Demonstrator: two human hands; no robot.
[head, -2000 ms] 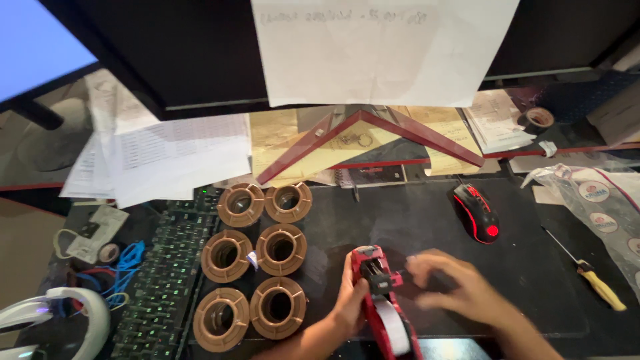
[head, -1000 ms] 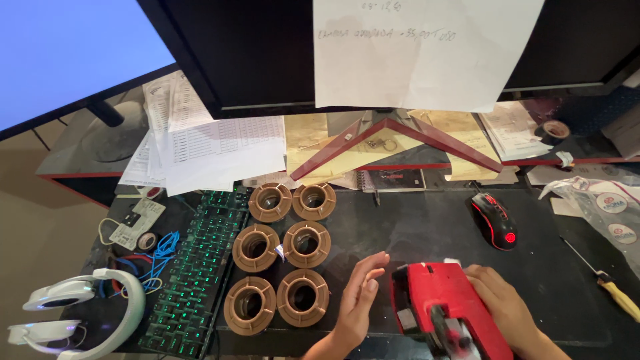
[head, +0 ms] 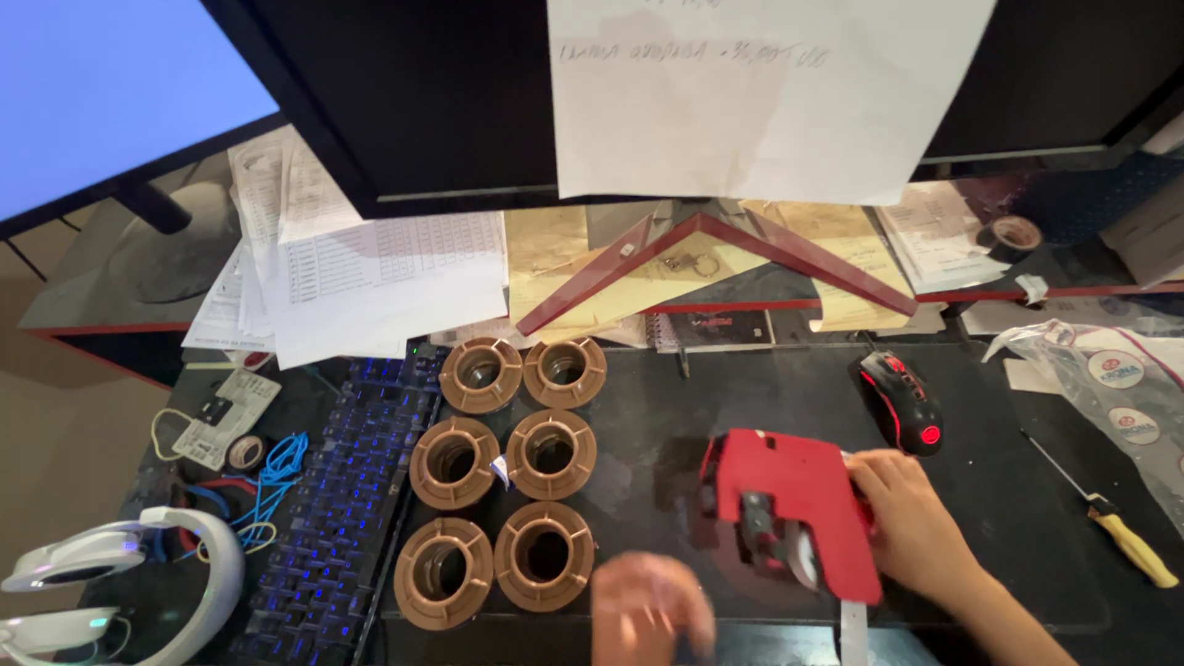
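Note:
My right hand (head: 911, 518) grips the right side of a red handheld tool (head: 800, 481), which looks like a label gun. A small white roll shows in its opening, and a white strip (head: 853, 629) hangs from its lower end. My left hand (head: 652, 601) is at the bottom centre, blurred, with curled fingers and nothing visible in it, apart from the tool. Just left of it stand several brown plastic flanged fittings (head: 544, 557) in two columns, ring faces up. A small white-and-blue tag (head: 500, 470) sits between the middle two.
A lit keyboard (head: 324, 499) and white headphones (head: 217, 583) lie left. On the right are a black-and-red mouse (head: 902, 402), a screwdriver (head: 1133, 550) and a clear plastic bag (head: 1119, 407). Monitors, a red-legged stand (head: 629, 268), papers (head: 398, 296) and a tape roll (head: 1010, 238) are behind.
Two seconds ago my left hand held the tool; by one second ago my right hand had it and the left was off it. Since then my left hand has moved down, its fingers now curled.

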